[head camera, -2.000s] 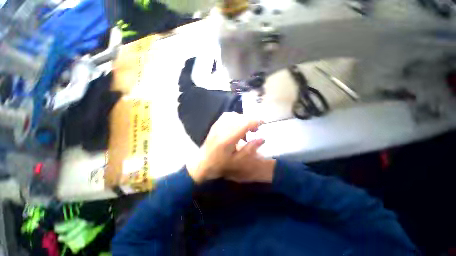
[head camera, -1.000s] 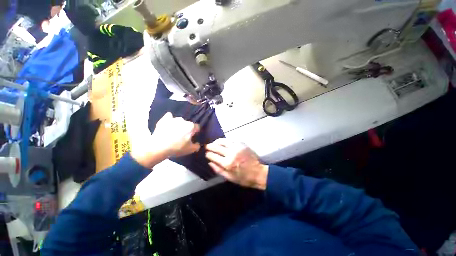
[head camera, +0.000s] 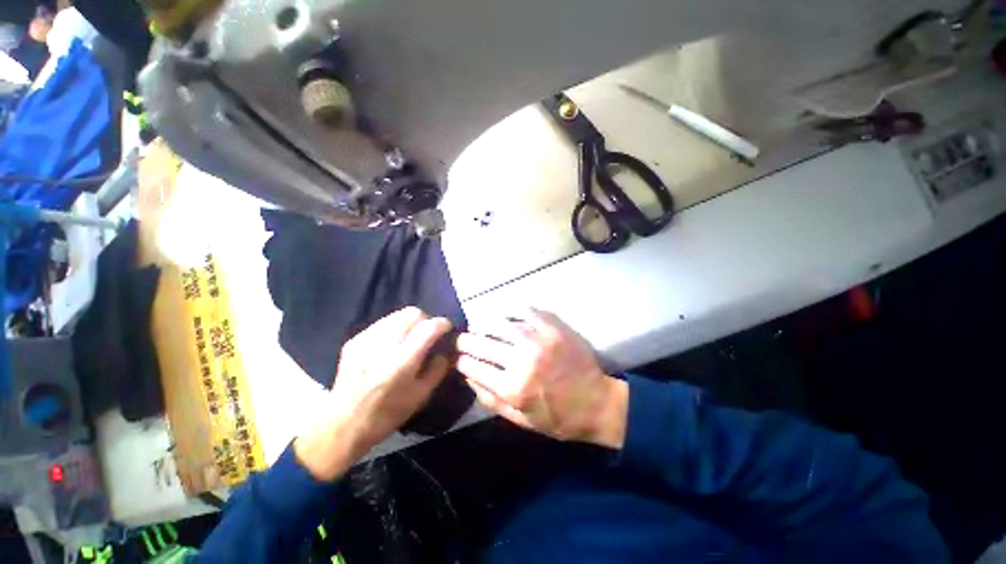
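Observation:
A dark cloth workpiece (head camera: 342, 281) lies on the white machine bed, its upper edge at the presser foot and needle (head camera: 419, 209) of the sewing machine (head camera: 530, 55). Folds run from the foot down to my hands. My left hand (head camera: 386, 375) pinches the cloth near the table's front edge, fingertips bent in. My right hand (head camera: 541, 375) holds the same edge from the right, its fingertips touching those of my left hand. The cloth's lower end hangs at the table edge below my fingers. The exact grip under the fingertips is hidden.
Black-handled shears (head camera: 618, 204) lie right of the needle, with a white pen-like tool (head camera: 712, 134) and dark-red snips (head camera: 888, 121) farther right. Taped cardboard (head camera: 210, 364) and a black fabric pile (head camera: 121, 331) are at the left.
The view has moved closer to the needle. Both hands have stayed on the cloth, now farther below the presser foot, and more cloth shows spread out left of the needle.

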